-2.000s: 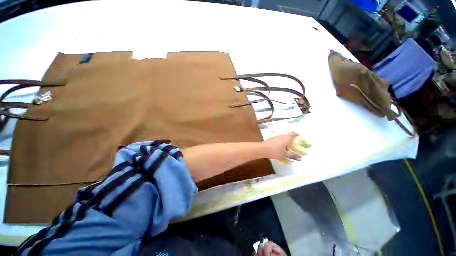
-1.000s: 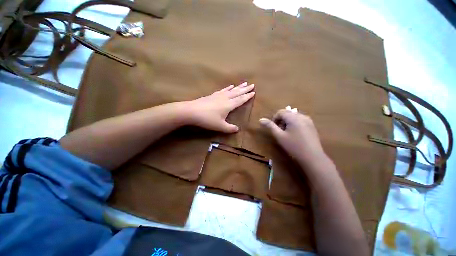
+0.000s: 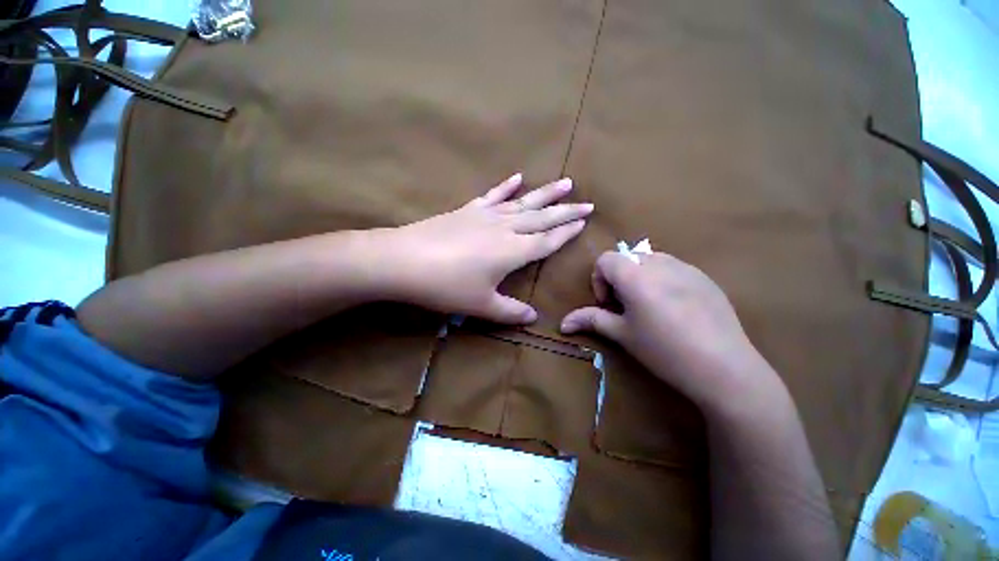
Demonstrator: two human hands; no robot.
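A large brown bag body panel lies flat with a centre seam. My left hand rests flat on it, fingers spread across the seam above the corner cut-out. My right hand is beside it, fingers curled, with a small white wad at the fingers. The cut-out has pale and dark rims, with brown inner layer showing in it. Below, a second notch shows the white table. The thumbs are near the cut-out's upper edge.
Brown handles lie at the left and right. A crinkled silvery lump is at the upper left. The glue bottle, partly cut off, lies at the lower right. Other dark brown straps are at the far left.
Two seconds ago one hand was at the bottle on the right; now both hands are on the panel. In the last second the view moved closer, and the hands stayed by the cut-out.
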